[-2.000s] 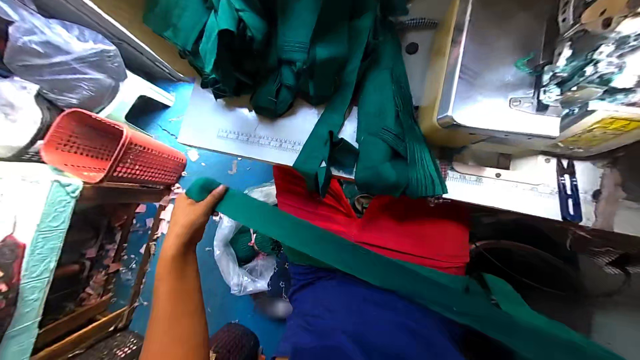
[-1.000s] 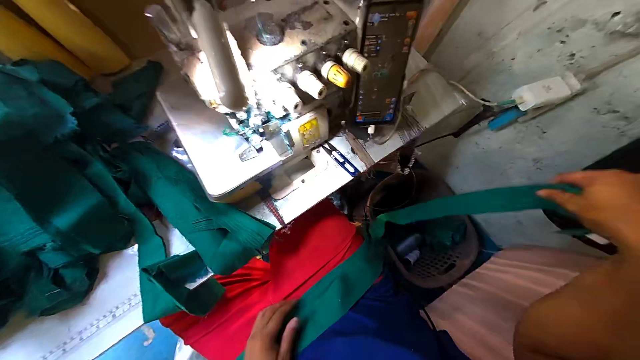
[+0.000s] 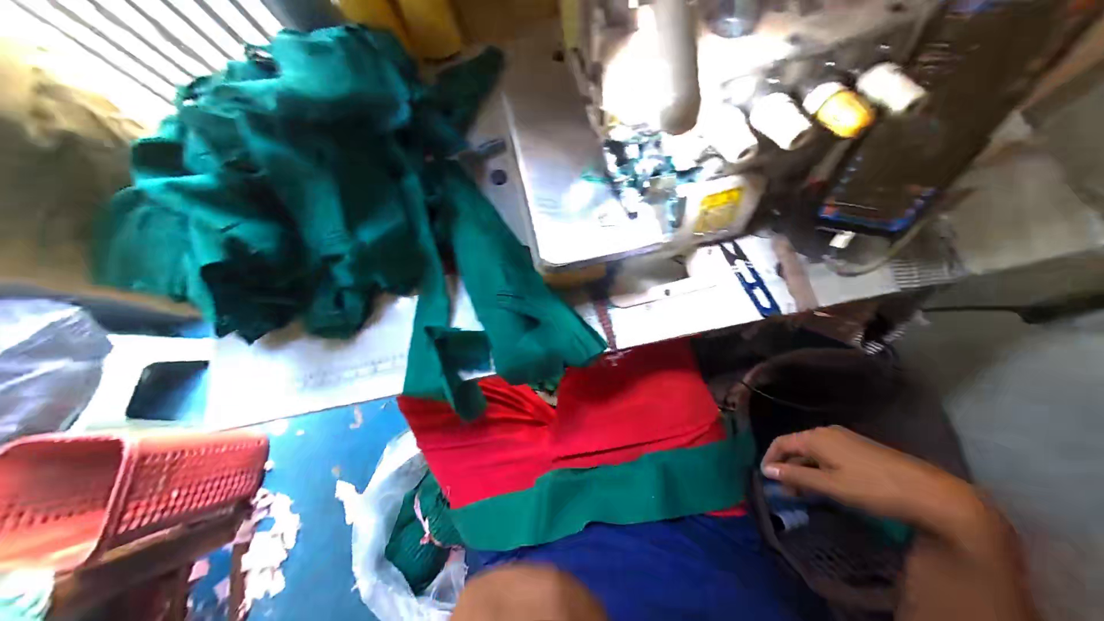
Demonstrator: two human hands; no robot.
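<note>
A green fabric strip (image 3: pixel 604 487) lies across the lap, over the lower part of a red cloth (image 3: pixel 561 423) and above blue clothing (image 3: pixel 655 561). At the bottom edge my left hand or wrist (image 3: pixel 528 593) shows only as a blurred part; its fingers cannot be made out. My right hand (image 3: pixel 806 461) is over a dark plastic basket (image 3: pixel 828 552), just right of the strip's end, its fingers curled and blurred. Whether it holds anything is unclear. A heap of green fabric pieces (image 3: pixel 302 190) lies on the white table (image 3: pixel 336 366), some hanging over its edge onto the red cloth.
An overlock sewing machine (image 3: pixel 690 172) with thread cones and a lit lamp stands at the upper right, a phone (image 3: pixel 888 185) beside it. Blue thread snips (image 3: pixel 750 278) lie on the table edge. A red plastic basket (image 3: pixel 185 466) and a plastic bag (image 3: pixel 379 535) are at left.
My right hand has come down from the far right, where it held the strip's end, to the dark basket. The strip now lies across the lap instead of stretched out. The view has swung left.
</note>
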